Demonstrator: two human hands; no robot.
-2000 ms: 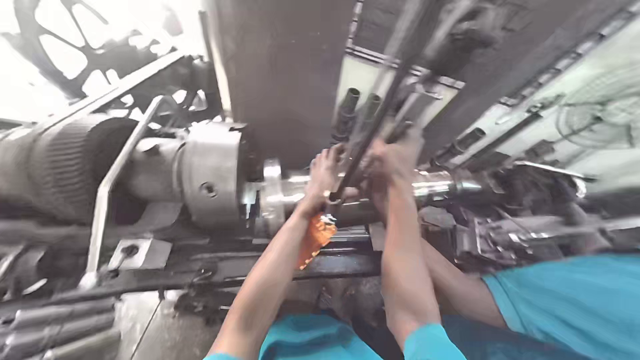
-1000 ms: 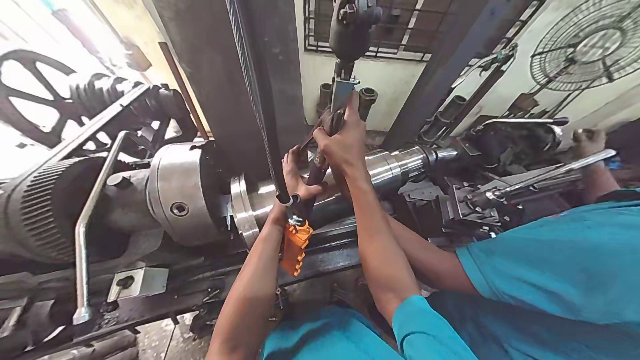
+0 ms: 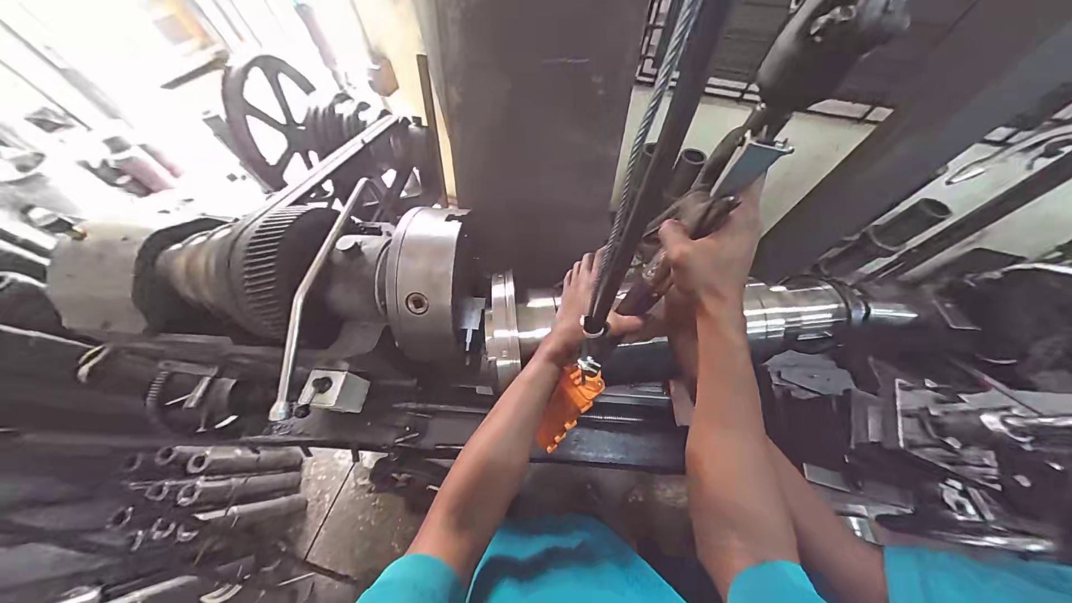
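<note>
A polished metal shaft [image 3: 770,311] lies level across the lathe, close to its chuck [image 3: 423,289]. Above the shaft, my left hand [image 3: 582,306] is around or against a dark strap or sling; the wire rope and dark bar in front partly hide its grip. My right hand [image 3: 712,247] grips the dark sling higher up, just below a hoist hook with a blue-grey latch [image 3: 749,166]. An orange pendant-like piece [image 3: 569,406] hangs by my left wrist, under the end of the wire rope [image 3: 649,126]. A co-worker's forearm [image 3: 825,519] reaches in behind my right arm.
The hoist's dark hook block [image 3: 825,50] hangs at upper right. A bent metal lever [image 3: 314,285] stands before the headstock gear. Metal pipes [image 3: 243,487] lie stacked at lower left. The lathe carriage [image 3: 955,469] is at right, and a steel column [image 3: 540,126] rises behind.
The view has swung. The co-worker's arm at far right, seen a second ago, is out of view. Both my hands remain at the dark sling above the shaft.
</note>
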